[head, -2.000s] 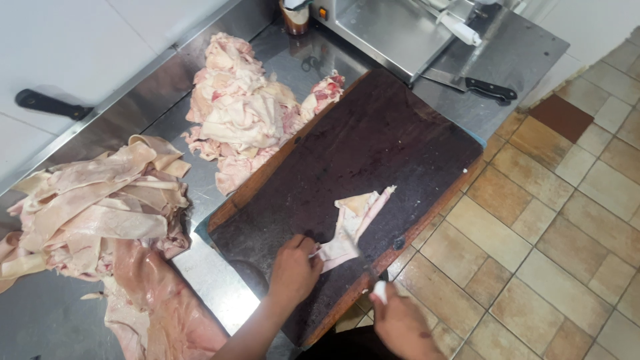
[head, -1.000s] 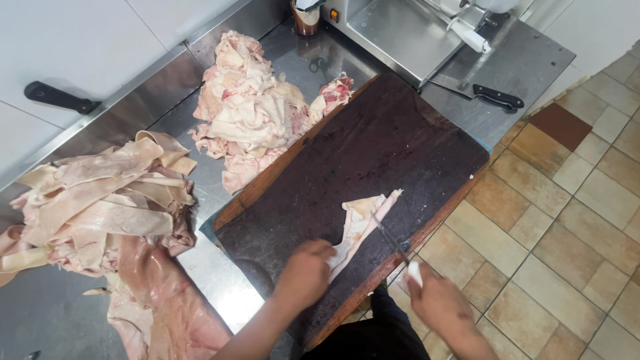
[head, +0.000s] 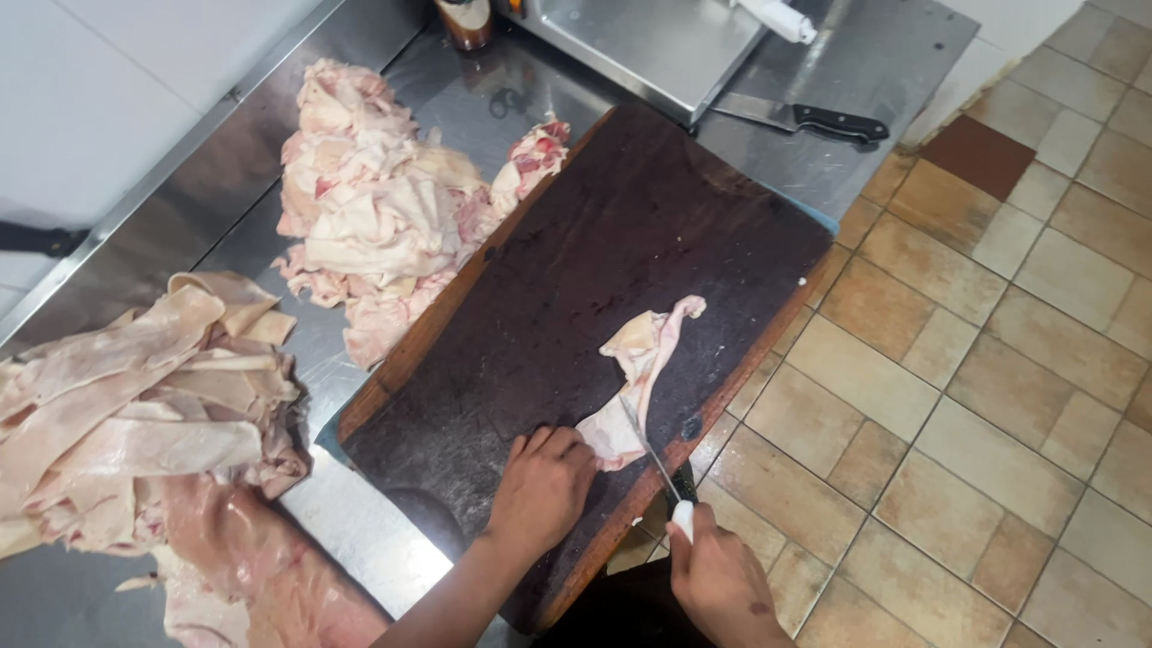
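A pale strip of raw skin with fat [head: 637, 378] lies on a dark wooden cutting board [head: 576, 270]. My left hand [head: 544, 477] grips the strip's lower left end, with the fingers curled on the board. In my right hand [head: 720, 576] is a white-handled knife [head: 684, 517]; its thin blade rests on or just over the lower part of the strip, pointing up and left. The blade's exact contact with the strip is hard to tell.
Left of the board lie a pile of trimmed fat pieces [head: 387, 216] and a heap of skin sheets [head: 153, 405] on the steel counter [head: 337, 504]. Behind are a black-handled knife [head: 837, 123], a steel appliance [head: 648, 45] and a jar [head: 466, 22]. Tiled floor [head: 864, 387] lies right.
The strip, straighter one second ago, now has a narrow twisted middle and a curled far end. The knife blade has moved from the strip's upper part to its lower part.
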